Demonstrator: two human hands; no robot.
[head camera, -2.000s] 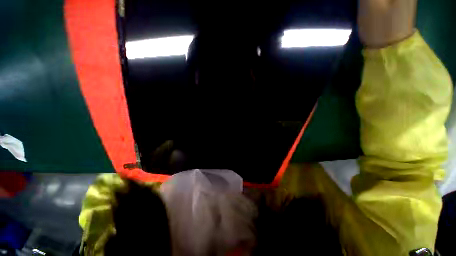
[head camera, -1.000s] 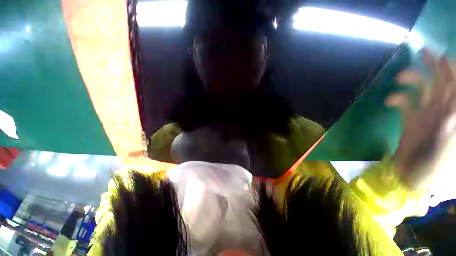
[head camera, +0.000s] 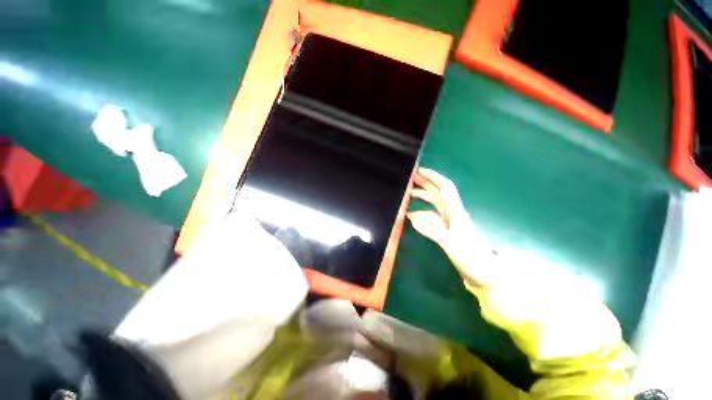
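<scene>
A glossy black display panel (head camera: 343, 133) lies on an orange tray (head camera: 375, 37) on the green surface. The tray shows as a border around it, widest at the left and far sides. My right hand (head camera: 445, 219) is at the panel's right edge, its fingertips touching the edge and the fingers slightly apart. A large white sheet-like piece (head camera: 226, 281), blurred and overexposed, covers the tray's near left corner. My left hand is not visible; I cannot tell whether it is behind this white piece.
A crumpled white scrap (head camera: 152, 160) lies left of the tray. Two more orange trays (head camera: 539, 82) (head camera: 681, 94) with black panels stand farther right. A white pile (head camera: 687, 289) is at the right edge. Red trays (head camera: 47, 180) are beyond the bench edge at left, above the grey floor.
The view has turned and drawn back, so the whole tray shows. My right hand has come from the right, off the panel, to its right edge. The white sheet-like piece has appeared at lower left.
</scene>
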